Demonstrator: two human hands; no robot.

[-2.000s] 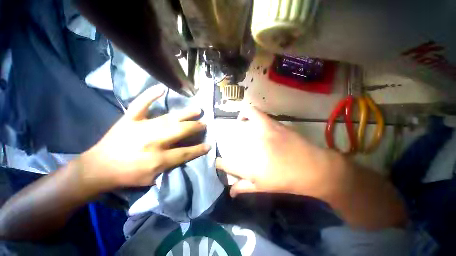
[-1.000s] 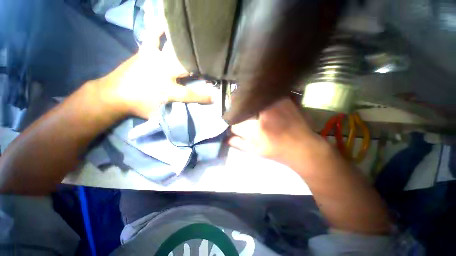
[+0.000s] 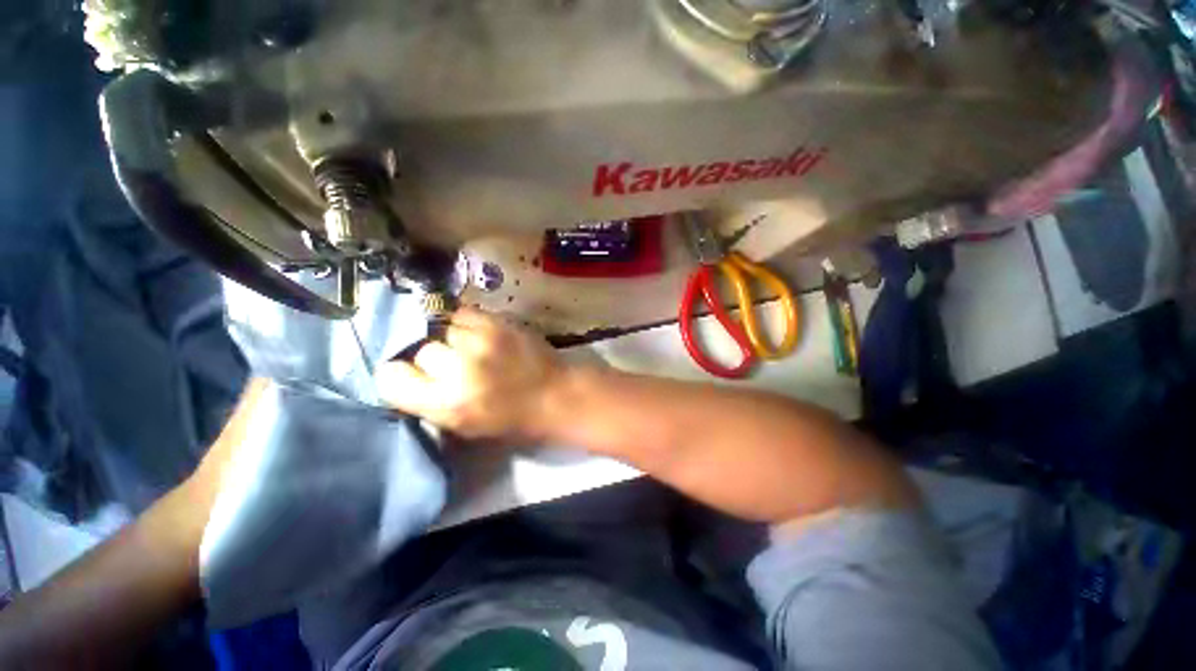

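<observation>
A grey-blue cloth piece (image 3: 308, 492) lies under the needle area and hangs over the table's front edge toward the lap. My right hand (image 3: 485, 374) is at the cloth's right edge, just in front of the brassy knurled screw (image 3: 437, 304), with fingers bent onto the cloth. My left hand (image 3: 247, 426) is mostly hidden behind the cloth; only its edge and the wrist show at left. The presser foot and needle area (image 3: 348, 282) are above the cloth, partly covered by a curved dark guard.
The sewing machine head (image 3: 525, 131) spans the top. Scissors (image 3: 737, 315) with red and yellow handles lie right of my right hand, then greenish snips (image 3: 841, 321) and a dark cloth strip (image 3: 905, 315). A lit phone (image 3: 593, 244) lies on a red pad. Dark cloth (image 3: 105, 315) is piled at left.
The view has shifted, showing more of the machine head and scissors. My left hand has moved from the top of the cloth to its left side, behind it. The cloth now hangs lower toward the lap.
</observation>
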